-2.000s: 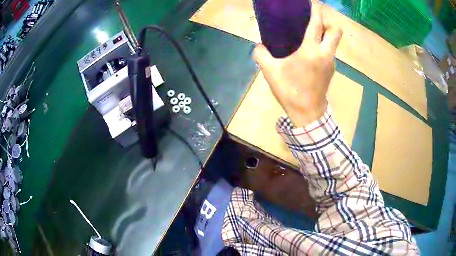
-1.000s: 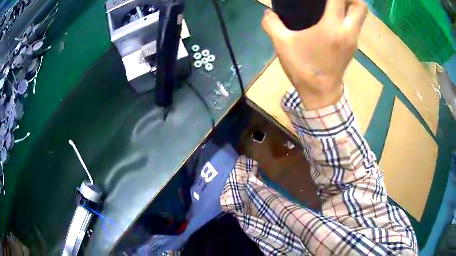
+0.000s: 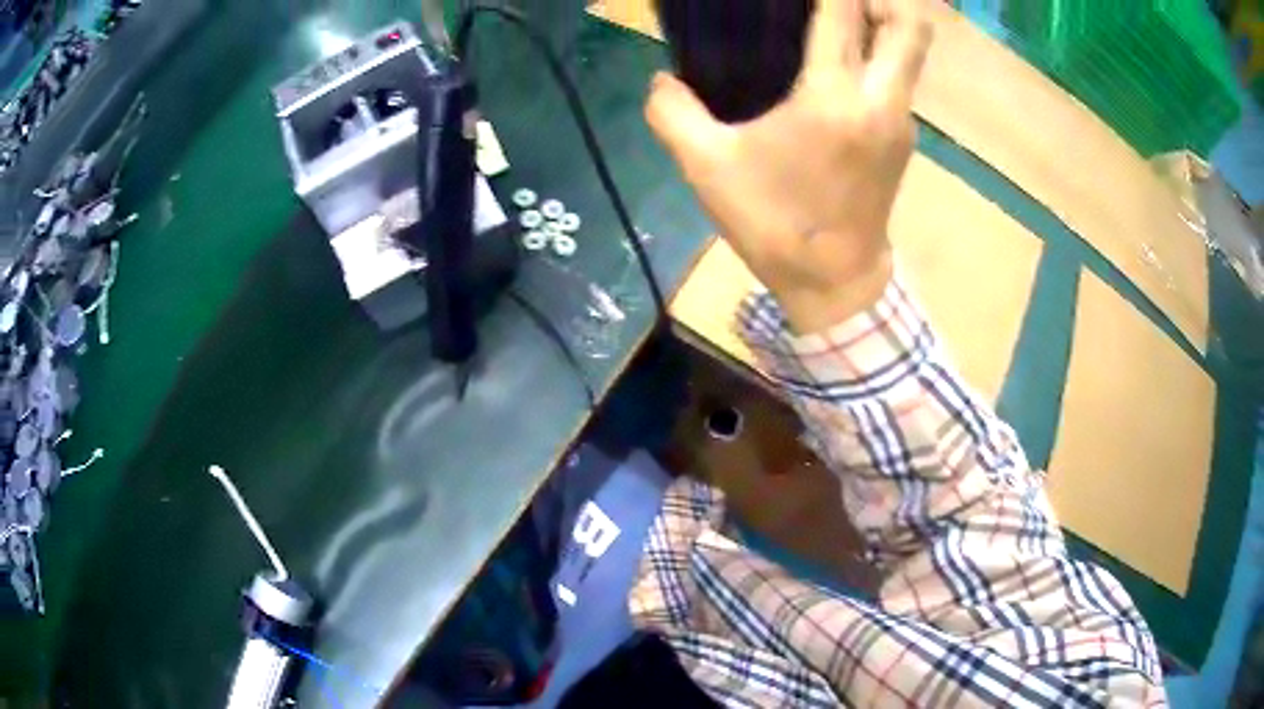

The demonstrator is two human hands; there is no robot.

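My right hand (image 3: 804, 180), bare, in a checked sleeve, holds a black mobile phone (image 3: 735, 56) upright at the top of the view, over the cardboard. The phone is cut off by the top edge. A second checked sleeve (image 3: 776, 589) shows at the lower middle, but my left hand is not visible. A tubular unit (image 3: 264, 672) lies at the lower left, cut off by the bottom edge. A round end cap (image 3: 282, 598) with a white lead (image 3: 250, 521) sits on its end, and a blue wire (image 3: 333, 675) runs beside it.
An electric screwdriver (image 3: 448, 222) hangs over the screw feeder (image 3: 358, 159), its black cord (image 3: 589, 125) looping right. Small white rings (image 3: 550, 222) lie beside it. Grey end caps (image 3: 56, 333) are heaped at far left. Cardboard sheets (image 3: 1130, 429) lie right, near a green crate (image 3: 1130, 63).
The whole view has shifted between frames. The right hand still holds the phone at the top. More of the tubular unit shows than two seconds ago.
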